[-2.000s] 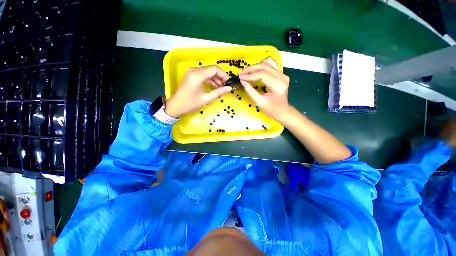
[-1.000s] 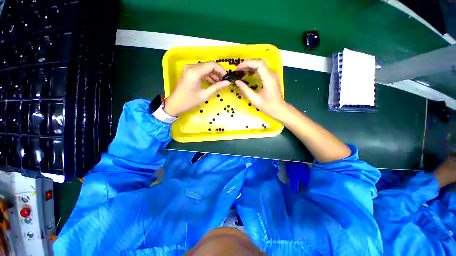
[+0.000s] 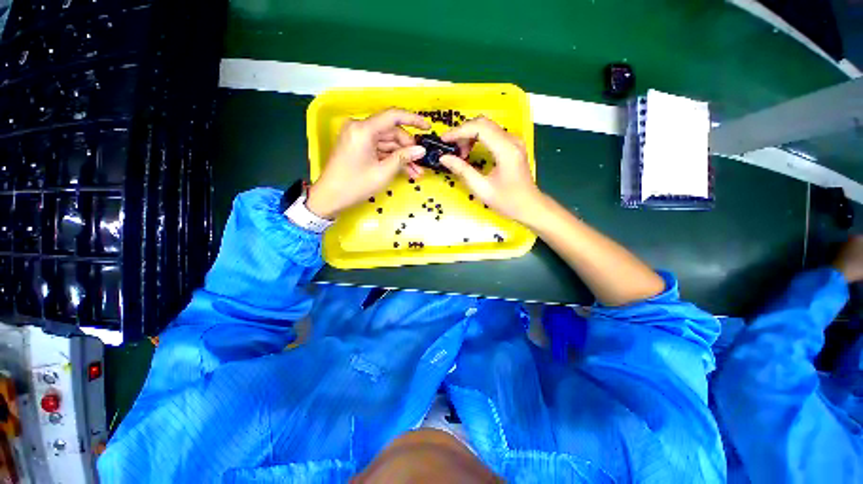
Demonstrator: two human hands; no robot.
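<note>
A black housing (image 3: 434, 151) is held between both hands above the upper middle of the yellow parts tray (image 3: 426, 258). My left hand (image 3: 364, 161) grips its left side with thumb and fingers. My right hand (image 3: 497, 170) has thumb and fingertips at its right side. Whether the right fingers also pinch a small part cannot be told. Small black parts (image 3: 431, 206) lie scattered in the tray, with a denser group near its far wall. The fingers hide some of them and parts of the housing.
Another black housing (image 3: 619, 79) is on the green belt (image 3: 426, 38). A white-topped pad (image 3: 676, 149) lies right of the tray. A large black blister tray stack (image 3: 85, 170) stands at left, a control box (image 3: 57, 406) below it. Another person's blue sleeve (image 3: 781, 378) is at lower right.
The held housing shows more of its face now, and my fingers have shifted around it. The housing on the belt has moved right. The other person's arm at lower right has moved.
</note>
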